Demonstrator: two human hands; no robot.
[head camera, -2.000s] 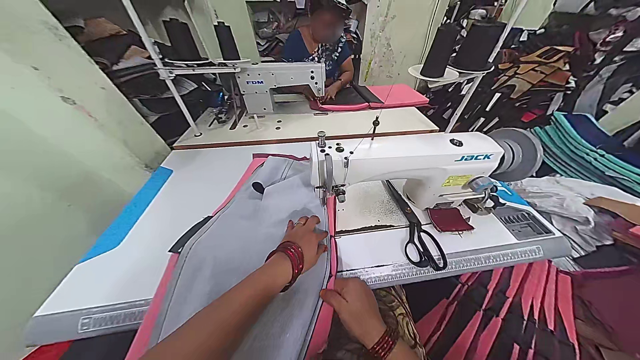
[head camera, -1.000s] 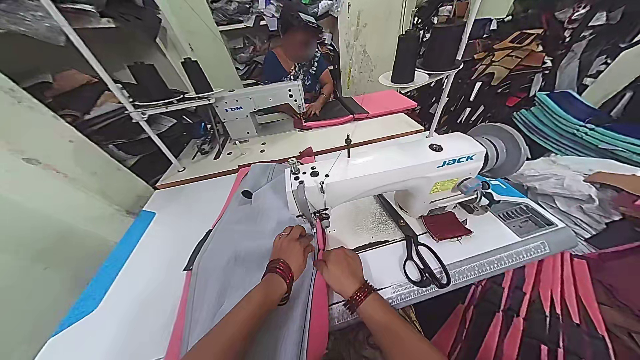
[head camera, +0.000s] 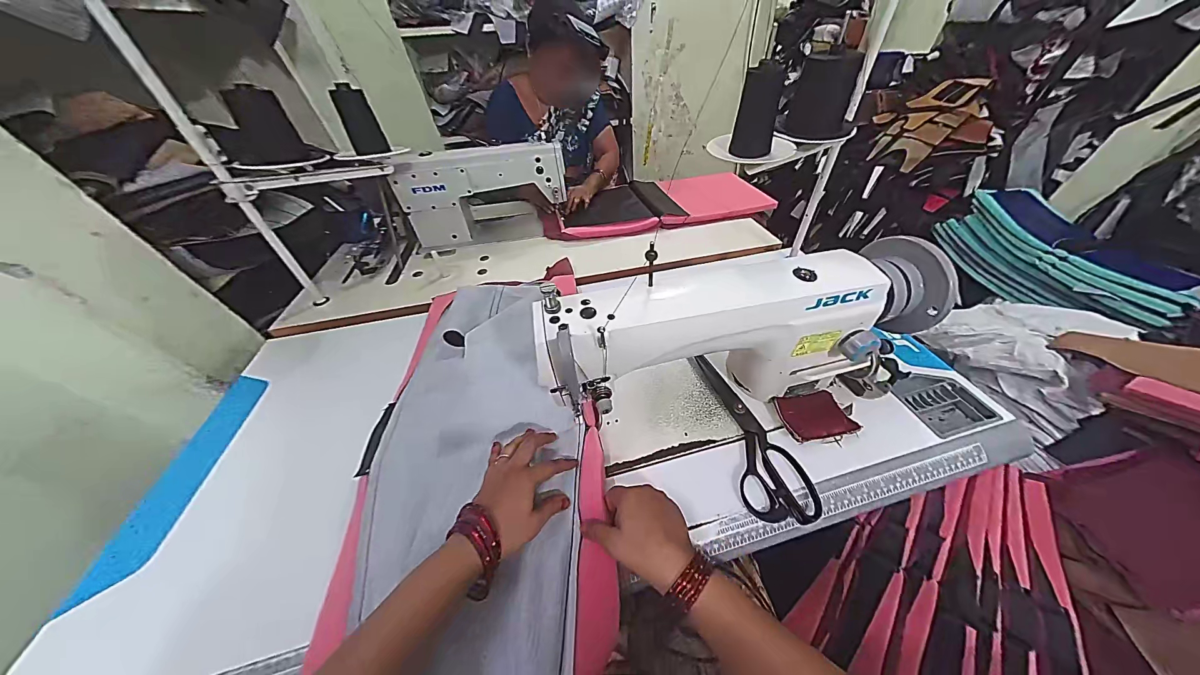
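A grey fabric panel (head camera: 469, 412) with pink edging lies on the white table of a Jack sewing machine (head camera: 694, 309). My left hand (head camera: 522, 483) rests flat on the panel with fingers spread, just left of its right-hand seam. Between the thumb and fingers of my right hand (head camera: 647, 530), the pink fabric strip (head camera: 591, 469) is pinched along that seam. The strip runs up to the presser foot area (head camera: 595, 398), where the needle itself cannot be made out. Black-handled scissors (head camera: 773, 469) lie right of the needle area, beside a maroon fabric scrap (head camera: 816, 415).
Behind, a person (head camera: 562, 112) works at an FDM sewing machine (head camera: 478, 192) with pink and black fabric. Black thread cones (head camera: 757, 112) stand on a stand. At the right are stacked teal-edged pieces (head camera: 1059, 253), another person's arm (head camera: 1125, 359) and pink-and-black pieces (head camera: 937, 572).
Compared with a second ago, my left hand has spread flat and sits farther from the needle area. My right hand has also moved back toward me along the pink strip. Another person's arm now shows at right.
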